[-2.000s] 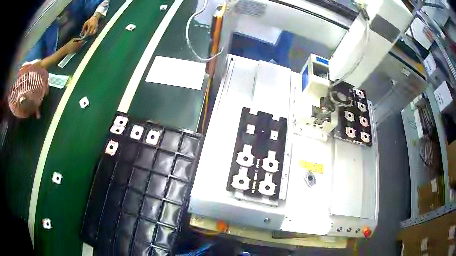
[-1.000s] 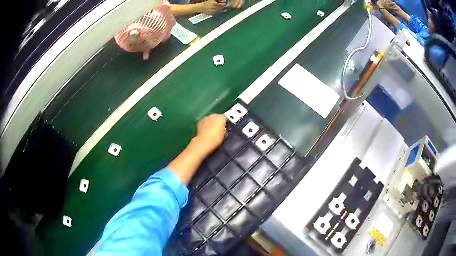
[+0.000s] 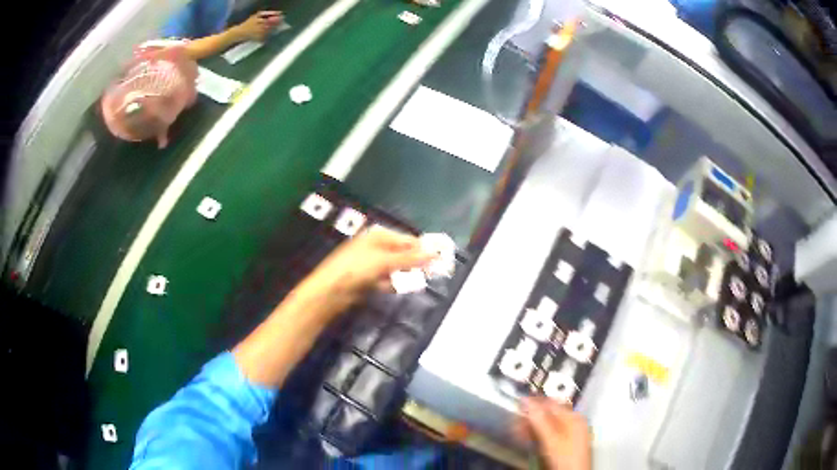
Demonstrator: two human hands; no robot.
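My left hand [image 3: 372, 262], in a blue sleeve, holds white square housings [image 3: 437, 255] above the right part of the black blister tray [image 3: 362, 363]. At least two show at its fingertips. Two more housings [image 3: 349, 221] sit at the tray's far left corner. My right hand [image 3: 558, 430] is blurred and cut off by the bottom edge, at the near end of the black left fixture [image 3: 580, 292]. Its fingertips are close to the nearest housing [image 3: 560, 385]; whether they grip anything is unclear. Four housings fill the fixture's near nests.
The green conveyor belt [image 3: 243, 165] at left carries several spaced housings. Across it are a pink fan [image 3: 150, 95] and another person's arm [image 3: 225, 39]. A cream box [image 3: 711, 207] with a red display stands between the fixtures. The right fixture [image 3: 745, 294] holds several housings.
My left hand has moved from the tray's far left corner rightward toward the machine, now with housings visible in it. My right hand has come into view at the left fixture. The camera view has shifted.
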